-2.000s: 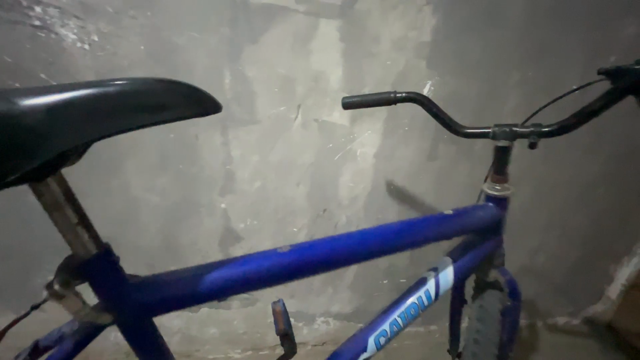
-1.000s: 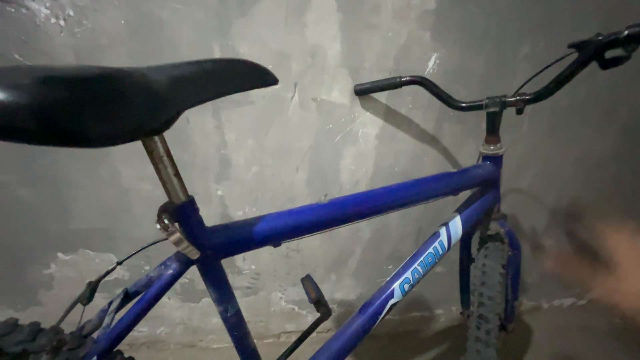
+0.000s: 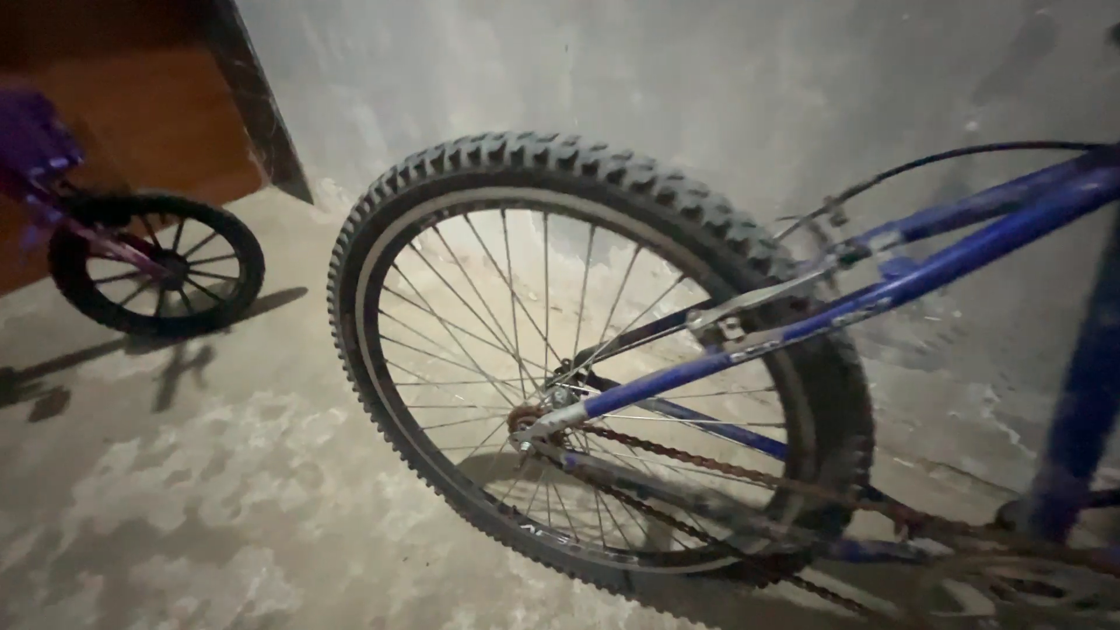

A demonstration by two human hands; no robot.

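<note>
Neither of my hands shows in the head view. A blue bicycle's rear wheel, with a knobby black tyre (image 3: 560, 153) and thin spokes, fills the middle. Its blue seat stay (image 3: 665, 376) runs down left to the rear hub (image 3: 529, 424). A metal rim brake arm (image 3: 761, 297) sits beside the tyre, with a black brake cable (image 3: 945, 157) curving above the frame. From the hub a rusty bicycle chain (image 3: 700, 464) stretches right to a chainring (image 3: 1015, 591), which is blurred. The blue seat tube (image 3: 1081, 402) stands at the right edge.
At the left stands a small purple bicycle, partly cut off, with a black spoked wheel (image 3: 166, 267). Behind it is a brown wooden panel (image 3: 166, 114) with a dark edge. A grey plastered wall (image 3: 700, 79) rises behind the blue bicycle, above a stained concrete floor (image 3: 175, 507).
The view has swung left and down, from saddle and handlebar to the rear wheel. A blurred hand at the right edge one second ago is out of view.
</note>
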